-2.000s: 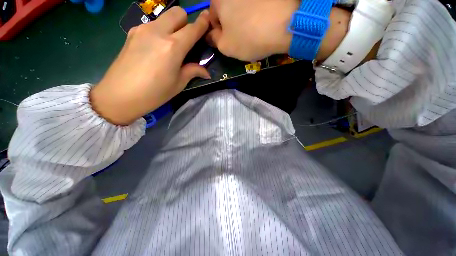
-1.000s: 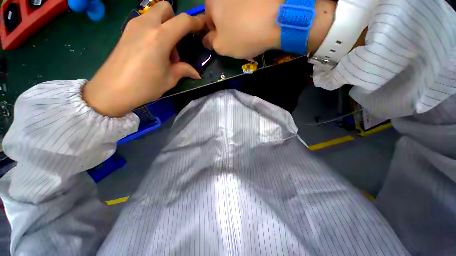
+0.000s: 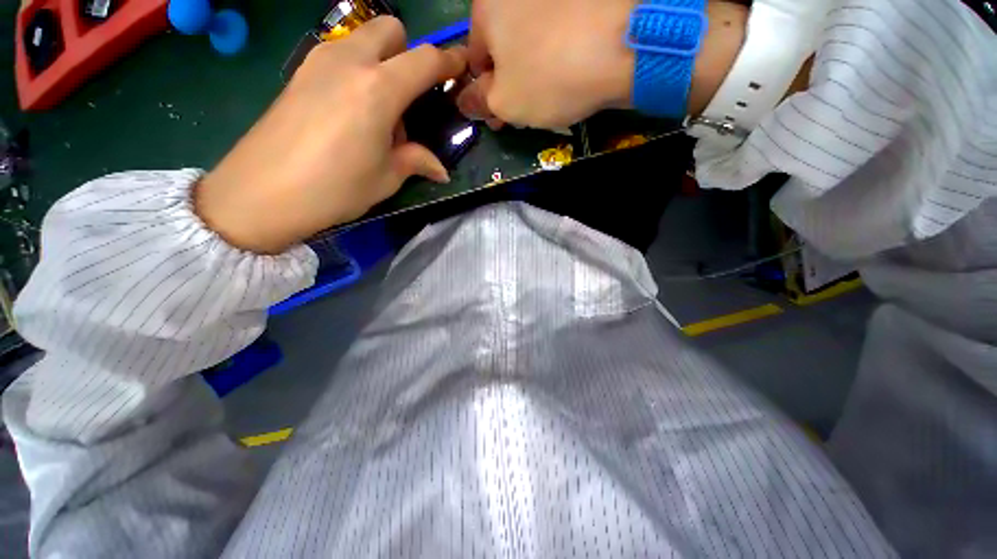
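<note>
A black glossy unit (image 3: 446, 122) lies at the bench edge between my hands, mostly covered by fingers, with a bright reflection on its lower side. My left hand (image 3: 328, 126) curls around it, thumb on the near side and fingers on the far side. My right hand (image 3: 558, 60) meets it from the right with bent fingers; its fingertips are partly hidden, so a grip cannot be made out. A blue rod (image 3: 443, 36) shows behind the hands. An open unit with gold-orange flex (image 3: 350, 15) lies beyond my left hand, cut by the top edge.
A red-orange tray (image 3: 79, 68) with black units in square pockets is at the top left. A blue double-knobbed piece (image 3: 208, 24) stands beside it. Small yellow-orange pieces (image 3: 554, 157) lie at the edge of the green bench (image 3: 131, 126). A blue item (image 3: 328, 286) is below the edge.
The view has shifted slightly, bringing more of the tray into the picture than two seconds ago. Both hands stay together at the black unit, with only small finger movement.
</note>
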